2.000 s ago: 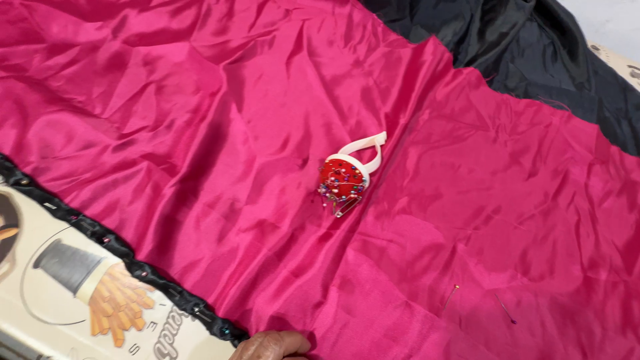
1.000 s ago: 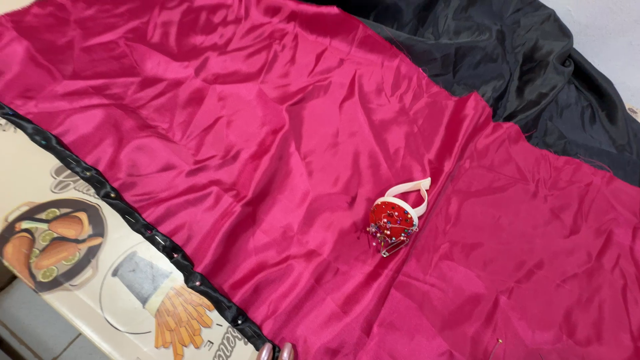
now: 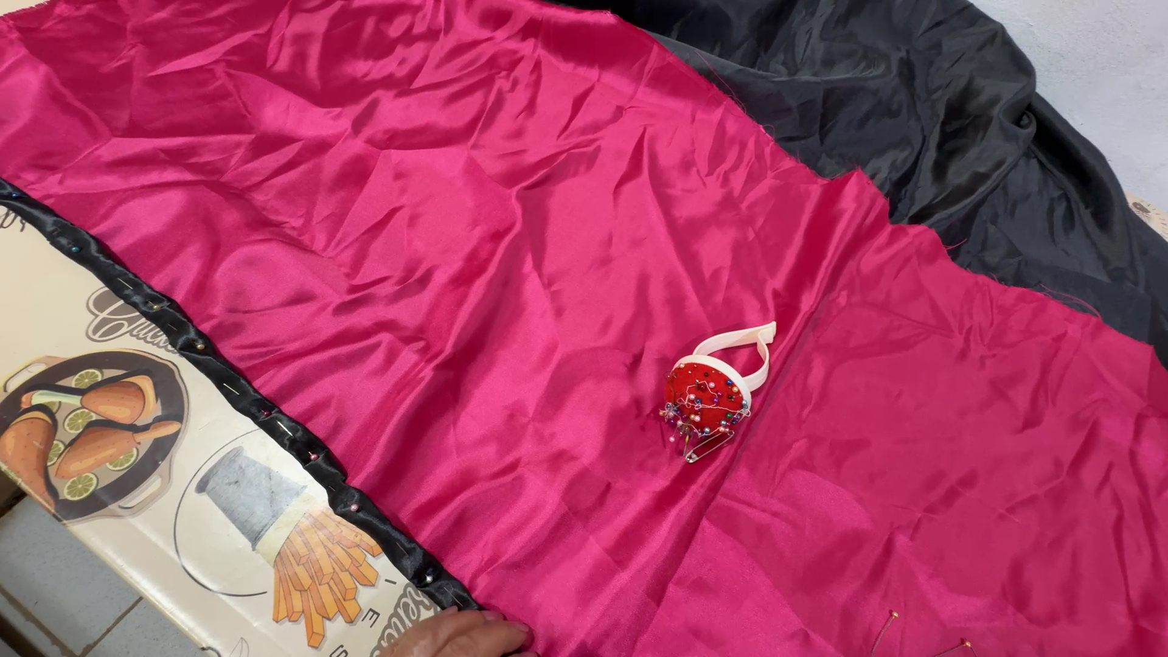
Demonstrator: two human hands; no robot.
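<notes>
Wrinkled magenta satin cloth (image 3: 438, 237) lies spread out, its near left edge bordered by a black satin band (image 3: 246, 392) with several ball-headed pins in it. At the bottom edge, my left hand (image 3: 456, 634) touches the lower end of this band; the frame cuts it off, so its grip is hidden. A red pincushion (image 3: 707, 401) with a white wrist strap sits on the magenta cloth, right of centre, full of pins and holding a safety pin. Two yellow-headed pins (image 3: 894, 615) are at the cloth's lower right. My right hand is out of view.
Black satin fabric (image 3: 876, 100) is bunched beyond the magenta cloth's frayed far edge. A cream table cover (image 3: 119, 566) printed with food pictures shows at the lower left, with floor tiles (image 3: 55, 566) below its edge. A pale wall (image 3: 1104, 64) stands at the upper right.
The view has shifted. My left hand stays near the black band at the bottom; two fingertips showed one second ago, and the back of the fingers shows now. The pincushion remains on the magenta cloth.
</notes>
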